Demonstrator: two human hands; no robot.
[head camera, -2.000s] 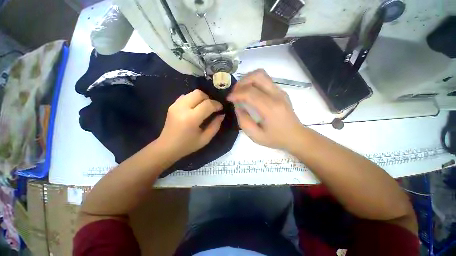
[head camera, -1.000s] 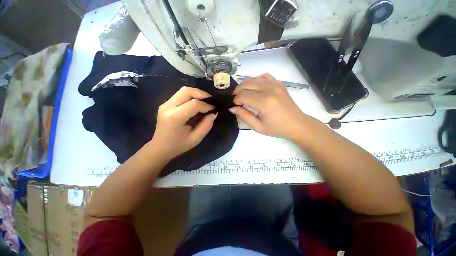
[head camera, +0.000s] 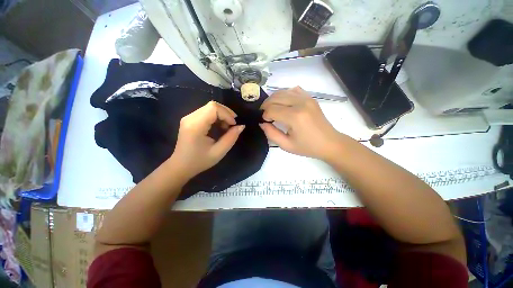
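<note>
The black garment piece (head camera: 169, 129) lies spread on the white table, its upper right part at the needle area. A white-grey patterned insert (head camera: 135, 90) shows near its upper left edge. My left hand (head camera: 205, 135) pinches the black cloth between thumb and fingers, just below left of the tan block (head camera: 250, 91). My right hand (head camera: 297, 121) pinches the cloth's right edge, below right of the block. The sewing machine head (head camera: 185, 34) stands above the cloth. The needle tip and presser foot are hard to make out.
Tweezers (head camera: 315, 96) lie behind my right hand. A phone (head camera: 368, 84) lies on the machine bed, with dark snips (head camera: 388, 67) upright in front and a small disc (head camera: 377, 140) beside it. Plastic-wrapped item (head camera: 136, 39) at upper left, blue tray (head camera: 67, 129) at left, scissors handles (head camera: 499, 154) at far right.
My right hand was blurred close beside the tan block and now pinches the cloth edge slightly lower. My left hand has moved slightly left. The garment has hardly moved.
</note>
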